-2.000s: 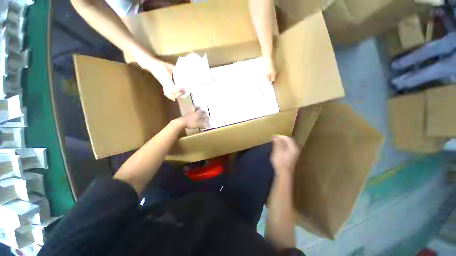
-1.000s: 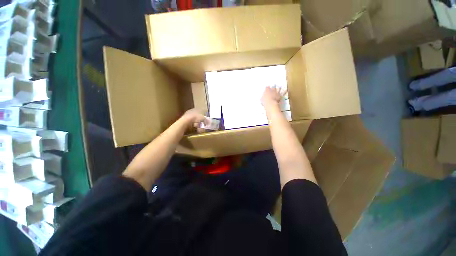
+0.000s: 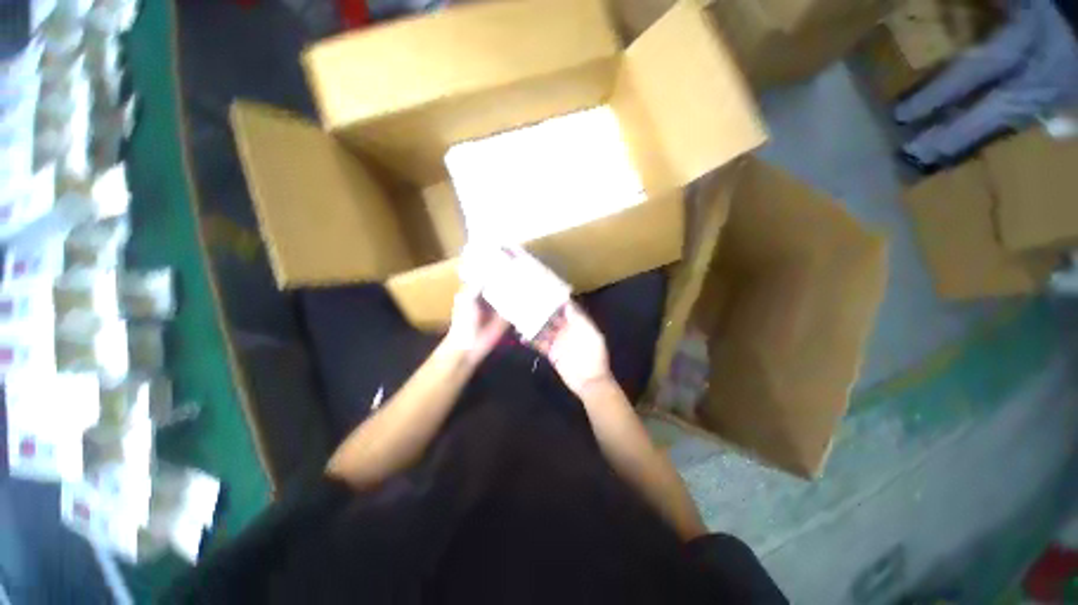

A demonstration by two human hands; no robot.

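A small white box (image 3: 520, 287) is held between both my hands above my lap, just in front of the packing carton. My left hand (image 3: 475, 327) grips its left side and my right hand (image 3: 576, 345) grips its lower right end. The image is blurred, so its flaps cannot be made out clearly. The packing carton (image 3: 343, 213) stands open with its flaps spread. A block of white boxes (image 3: 546, 175) fills its right part, and a gap shows at its left end.
Open white boxes (image 3: 101, 343) stand in rows on the green belt (image 3: 201, 355) at left. A deeper parts carton (image 3: 794, 307) stands at right with wrapped products (image 3: 688, 369) at its bottom. Spare cartons (image 3: 972, 219) and grey-blue cloth (image 3: 987, 83) lie at far right.
Both my hands have left the packing carton and now hold a white box together near my lap. The other person's arms, seen two seconds ago, are gone. The view has shifted and tilted.
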